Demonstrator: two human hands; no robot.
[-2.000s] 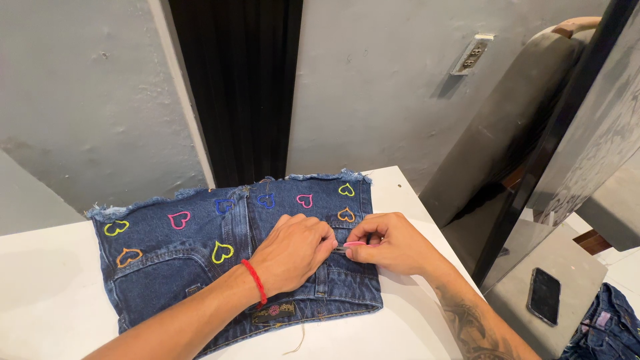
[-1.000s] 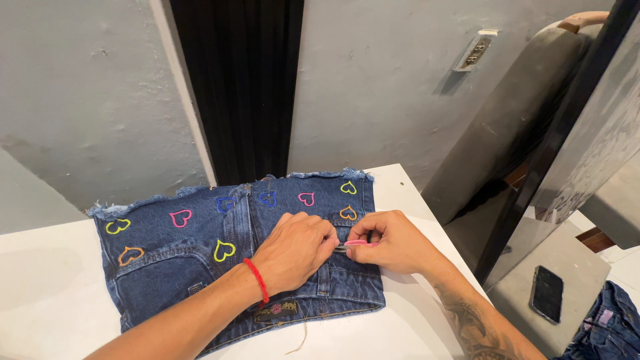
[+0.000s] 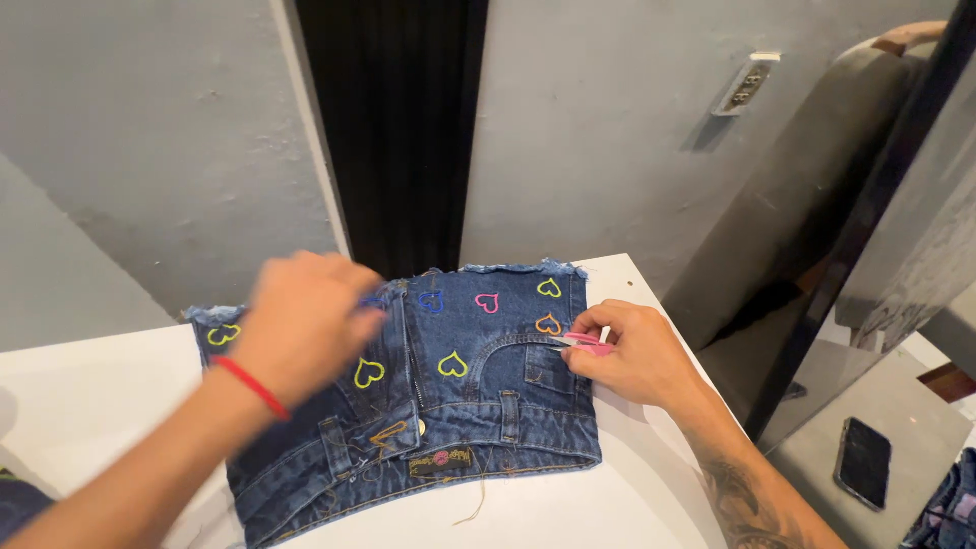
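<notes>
Denim shorts (image 3: 450, 412) with a frayed hem and embroidered hearts in several colours lie on a white table, waistband towards me. My right hand (image 3: 629, 351) holds small pink-handled scissors (image 3: 583, 343), their blades apart over the front pocket beside an orange heart. My left hand (image 3: 309, 328), blurred and with a red cord bracelet at the wrist, is over the left part of the shorts; whether it holds anything cannot be made out. Loose threads show around the waistband, and one long thread (image 3: 480, 499) trails onto the table.
The white table (image 3: 648, 488) stands against a grey wall with a black vertical panel (image 3: 393, 137). A wall socket (image 3: 747, 84) is at upper right. Beyond the table's right edge are a phone (image 3: 864, 463) and more denim (image 3: 949, 507). Dark cloth (image 3: 23, 507) shows at lower left.
My left hand has moved left, away from my right hand and the pocket. The button, fly and pocket of the shorts now show. My right hand stays near the pocket with the scissors.
</notes>
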